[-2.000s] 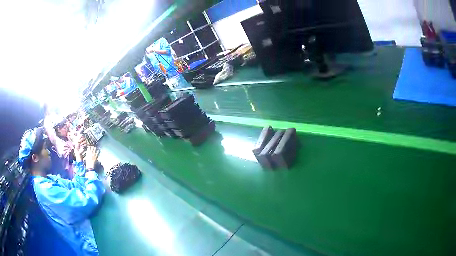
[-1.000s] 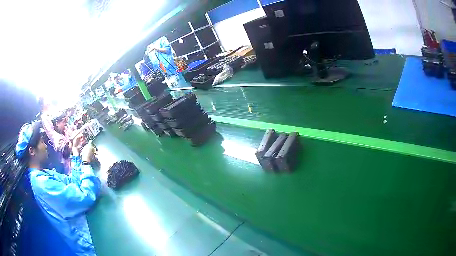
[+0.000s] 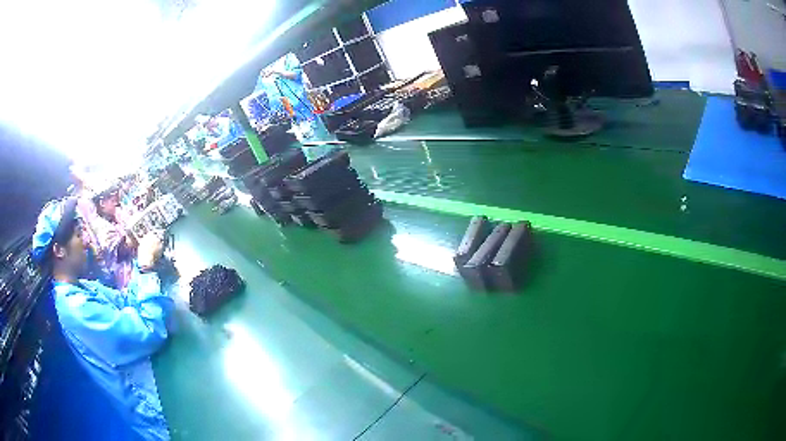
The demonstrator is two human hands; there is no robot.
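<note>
Neither of my hands is in view. Three narrow black housings [image 3: 493,253] stand side by side on the green bench [image 3: 603,344], in front of me and right of the middle. Tall stacks of black housings [image 3: 334,196] stand further back to their left. The three loose housings are apart from the stacks. The picture is slightly blurred, so fine details of the housings cannot be told.
A person in a blue smock [image 3: 112,319] stands at left, hands raised near a dark heap of small parts [image 3: 215,288]. A monitor [image 3: 573,52] stands at the back. A blue mat [image 3: 743,151] bears black units at right. A light green strip [image 3: 552,226] crosses the bench.
The view has shifted slightly, so the housings and stacks appear a little further right. The person at left has moved their hands slightly. Nothing on the near bench has visibly been moved.
</note>
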